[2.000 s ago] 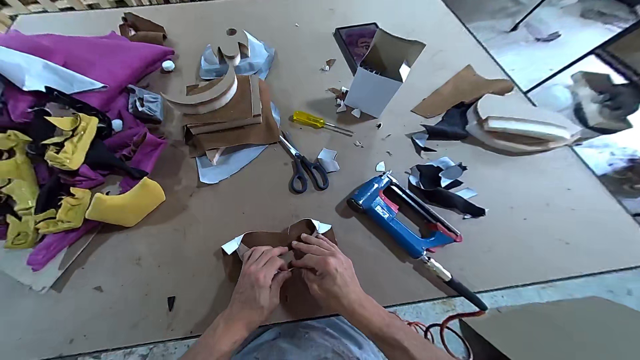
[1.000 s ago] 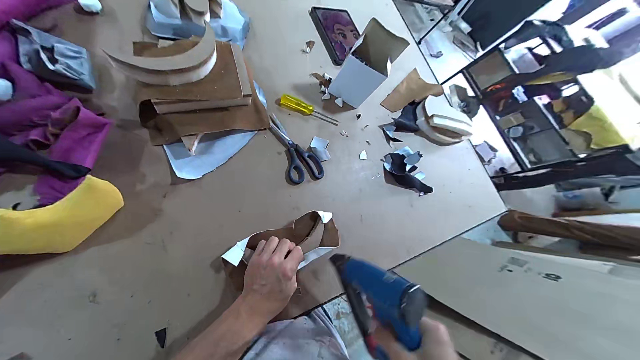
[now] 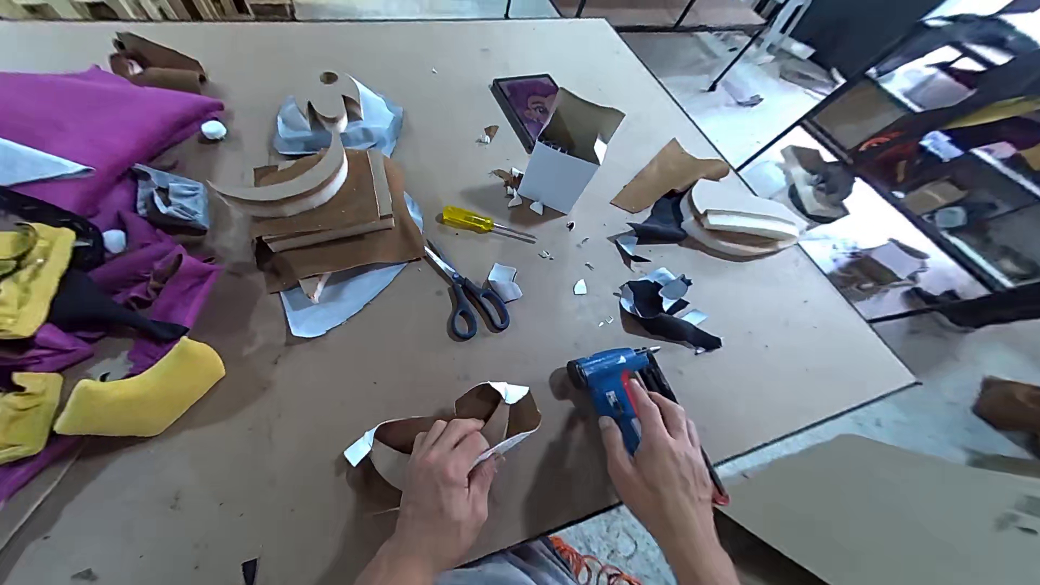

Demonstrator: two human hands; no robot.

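Observation:
My left hand (image 3: 447,479) grips a curved brown piece (image 3: 520,413) with white folded ends, near the table's front edge. To its right, my right hand (image 3: 662,447) is on a blue pneumatic staple gun (image 3: 613,386), which lies on the table with its nose pointing away from me; the fingers rest around its body. Black-handled scissors (image 3: 479,305) lie partly open beyond the brown piece. Past them is a yellow-handled screwdriver (image 3: 479,223). The underside of the brown piece is hidden by my left hand.
Purple fabric (image 3: 97,122) and yellow padded pieces (image 3: 142,390) cover the left side. Brown sheets (image 3: 341,219) with a curved strip lie at back centre. A white open box (image 3: 561,175), black scraps (image 3: 670,317) and a pale rounded piece (image 3: 739,219) are to the right. Orange hose (image 3: 589,565) hangs below the table edge.
Two seconds ago both hands were on the brown piece. My right hand then held the staple gun up off the table; now the gun rests on it. My left hand stays on the brown piece.

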